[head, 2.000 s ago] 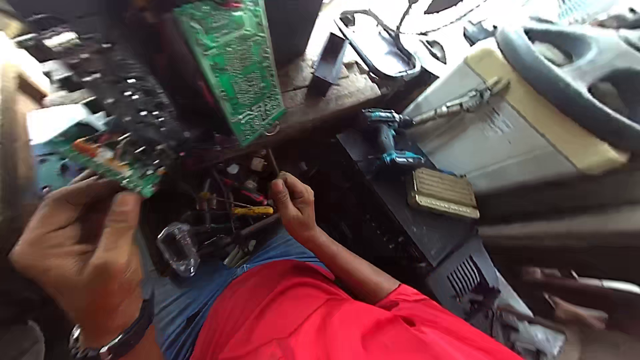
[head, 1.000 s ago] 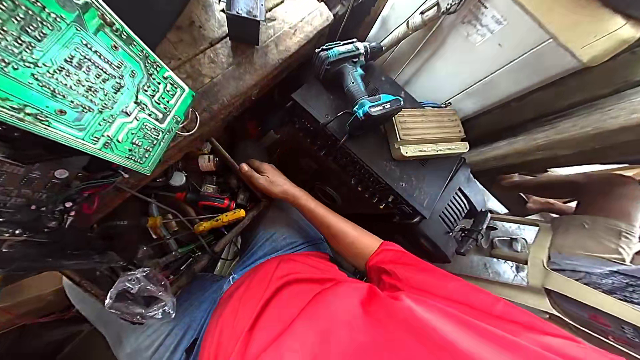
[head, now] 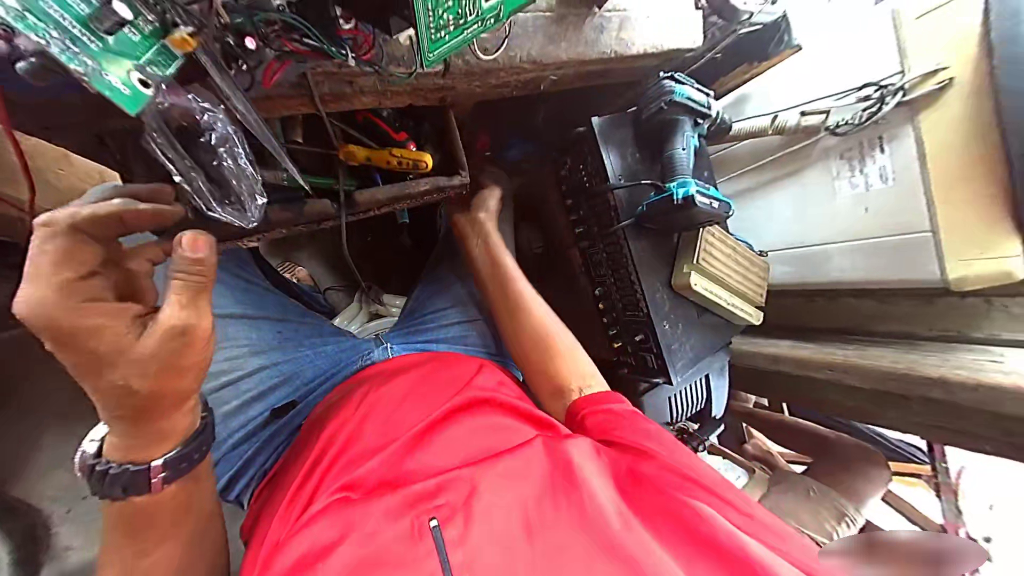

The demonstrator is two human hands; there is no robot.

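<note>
My left hand [head: 120,296], with a watch on its wrist, is raised at the left with fingers apart and nothing seen in it. Just beyond its fingers hangs a clear plastic bag [head: 210,164], below a green circuit board [head: 96,52]. My right hand [head: 482,204] reaches down beside the right corner of an open wooden drawer [head: 408,190]; its fingers are in shadow, so its hold cannot be told. In the drawer lie a yellow-handled tool [head: 386,158] and a red-handled tool [head: 386,128]. Another green circuit board [head: 456,28] overhangs the bench edge.
A cordless drill [head: 680,152] and a beige ribbed box [head: 720,274] rest on a black audio unit [head: 632,240] at the right. A thin cable [head: 342,200] hangs over the drawer. At the lower right, another person's bent leg [head: 840,456] shows.
My left hand, out of view one second ago, is in view at the left. The stick-like thing seen at my right hand earlier no longer shows. The view has shifted.
</note>
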